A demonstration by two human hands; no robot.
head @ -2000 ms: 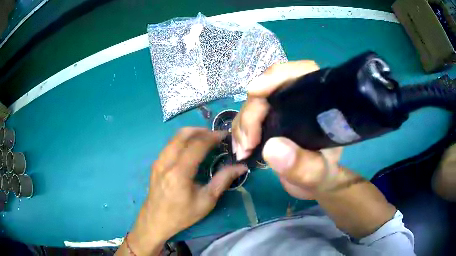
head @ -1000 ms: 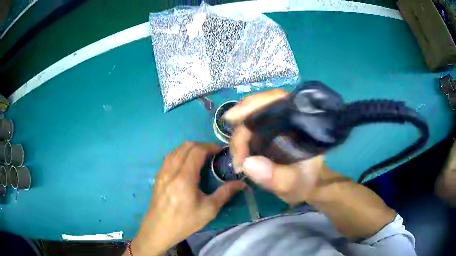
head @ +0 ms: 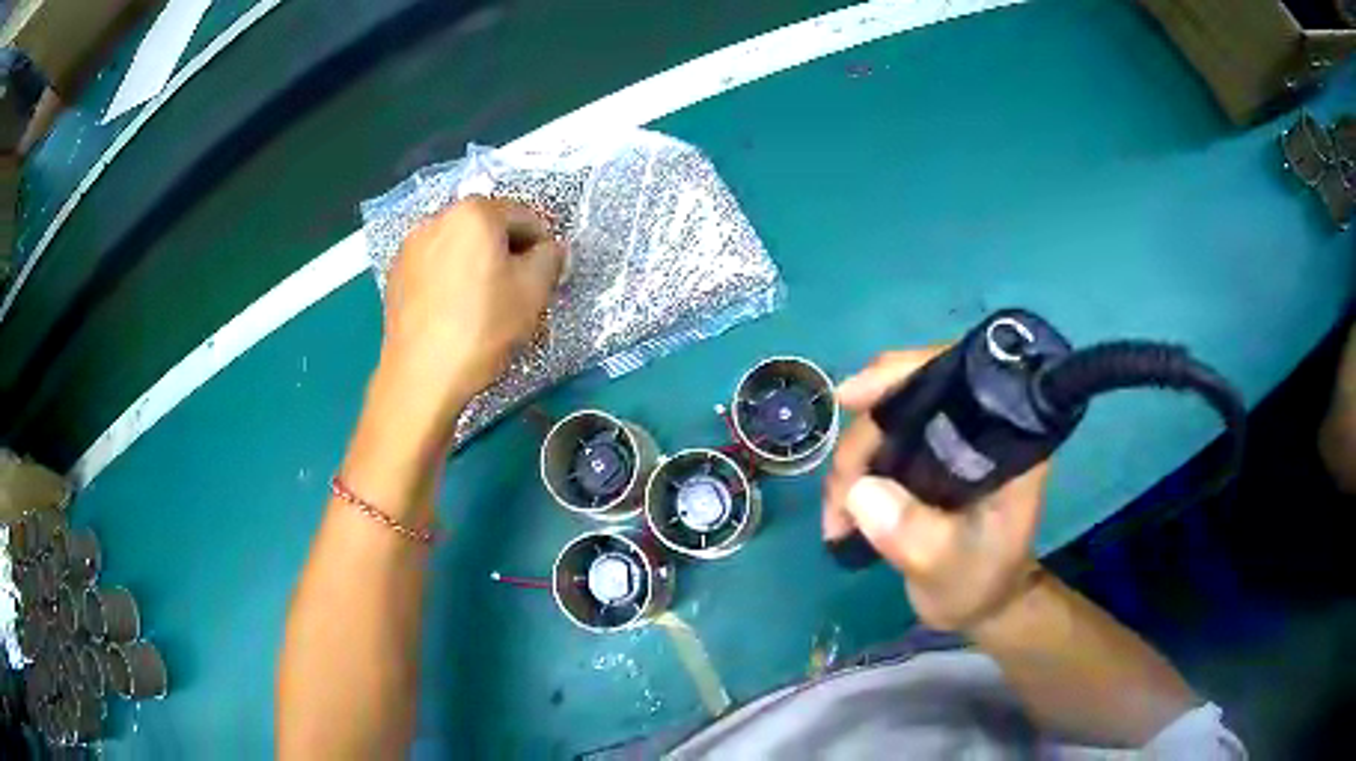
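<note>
Several housings stand close together in front of me, each with a dark fan motor unit inside: one at the upper right (head: 785, 415), one at the middle (head: 702, 503), one at the upper left (head: 599, 461) and one at the lower left (head: 611, 580). Red lead wires stick out. My right hand (head: 952, 513) grips the black electric screwdriver (head: 974, 424), tilted, right of the housings. My left hand (head: 469, 283) is on the clear bag of screws (head: 654, 245), fingers curled. Whether it pinches screws is hidden.
Groups of housings stand at the lower left (head: 89, 632) and far right (head: 1316, 156). A cardboard box (head: 1234, 52) is at the upper right. A tape strip (head: 695, 665) lies near me. A power cord (head: 1160, 372) curves from the screwdriver. A white line (head: 699, 92) edges the bench.
My left hand has moved from the housings up to the bag. My right hand has drawn the screwdriver to the right, off the housings, uncovering them. The camera view has shifted.
</note>
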